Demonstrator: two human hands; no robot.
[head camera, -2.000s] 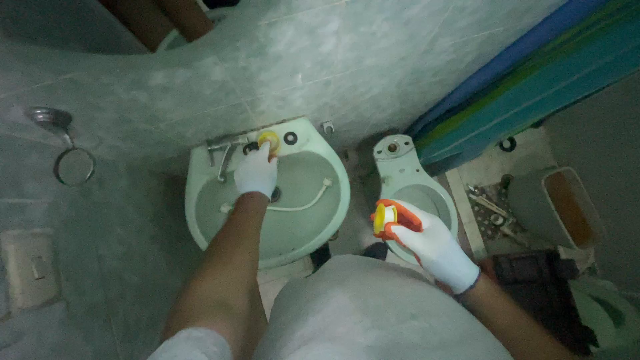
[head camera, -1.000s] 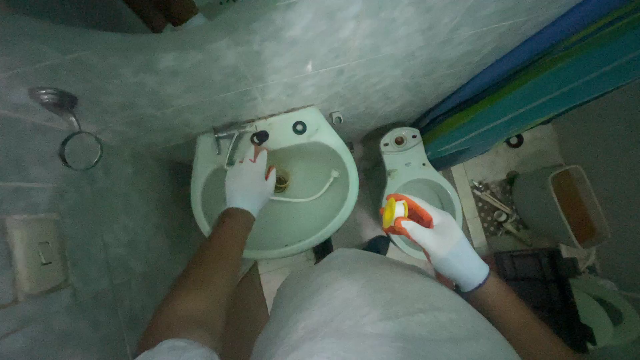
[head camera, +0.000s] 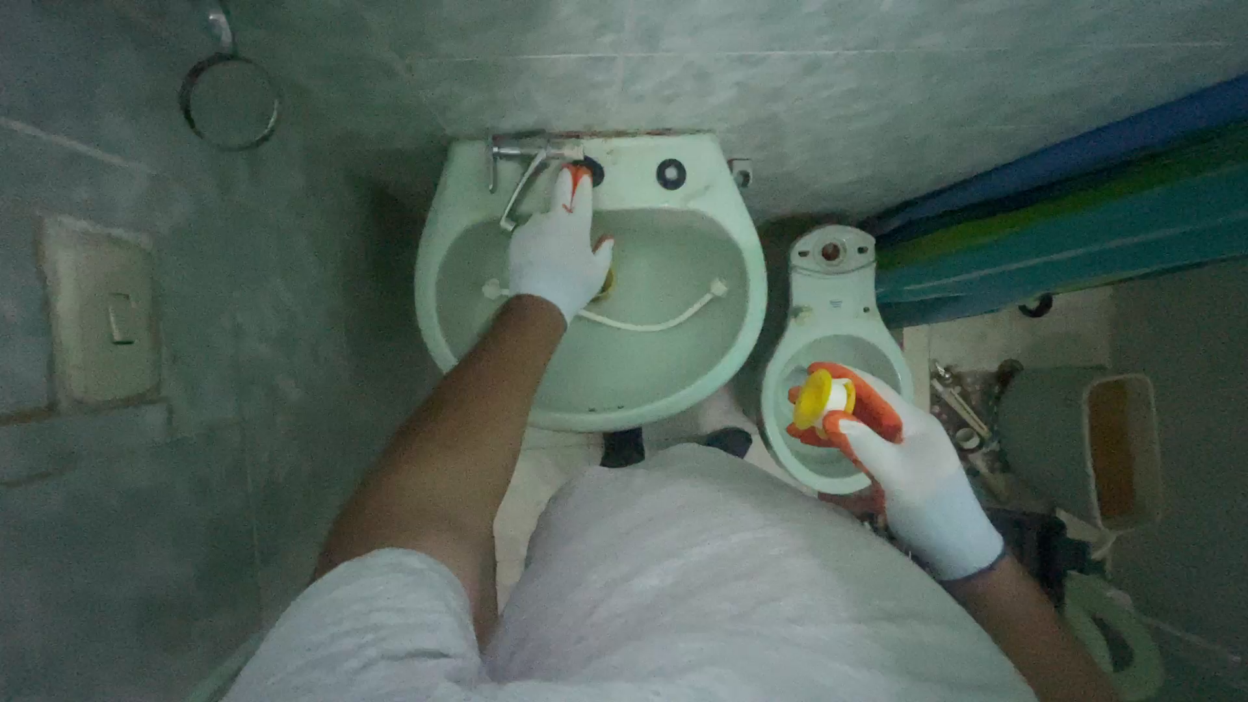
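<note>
My left hand (head camera: 561, 244), in a white glove with orange fingertips, reaches over the pale green washbasin (head camera: 643, 385). Its fingertips are at a dark ring (head camera: 592, 172) on the basin's back ledge, beside a chrome faucet (head camera: 531, 148) that lies there. Whether the fingers hold anything cannot be told. A second dark ring (head camera: 671, 175) sits further right on the ledge. Partly behind my left hand, a yellow round piece (head camera: 608, 284) lies in the bowl near a white flexible hose (head camera: 648, 325). My right hand (head camera: 902, 458), gloved too, holds a yellow spool with white tape (head camera: 824, 400) above the toilet bowl.
A toilet without its tank (head camera: 834, 283) stands right of the basin. Beyond it are a blue-green curtain (head camera: 1063, 224), tools on the floor (head camera: 960, 405) and a bin (head camera: 1058, 439). A towel ring (head camera: 230, 102) and a light switch (head camera: 119, 319) are on the walls.
My left hand held a yellow round piece at the ledge two seconds ago; it now lies in the bowl. The fingertips are now at the left dark ring. My right hand still holds the spool.
</note>
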